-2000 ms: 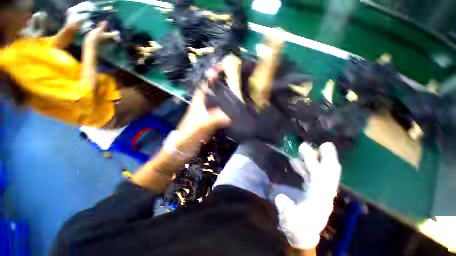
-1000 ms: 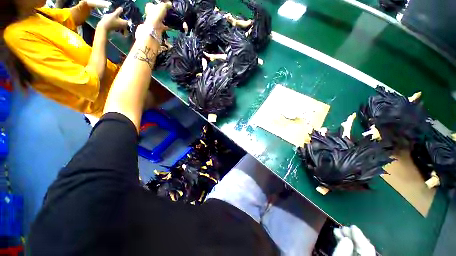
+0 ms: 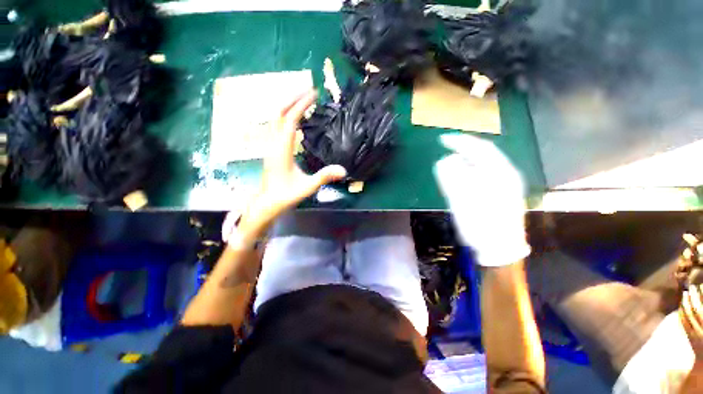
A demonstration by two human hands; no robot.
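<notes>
A black layered piece (image 3: pixel 351 131) lies on the green bench in front of me, with a cream projection (image 3: pixel 331 79) pointing away and a short cream end block (image 3: pixel 355 186) at its near edge. My left hand (image 3: pixel 289 165), bare with a pale wristband, is open at the piece's left side, thumb and fingers apart; I cannot tell if it touches. My right hand (image 3: pixel 484 196), in a white glove and blurred, is over the bench edge to the right, apart from the piece. Its fingers look extended and I see nothing in it.
A cardboard mat (image 3: pixel 239 115) lies left of the piece, a second cardboard mat (image 3: pixel 455 108) right. A heap of black pieces (image 3: pixel 92 115) is at left; more black pieces (image 3: pixel 393 35) are at the back. A blue stool (image 3: pixel 116 296) stands below left. A person's hand (image 3: pixel 694 300) shows at right.
The view has turned rightward. My left hand has come back from the heap at left to the piece in front of me. My gloved hand has risen to the bench edge.
</notes>
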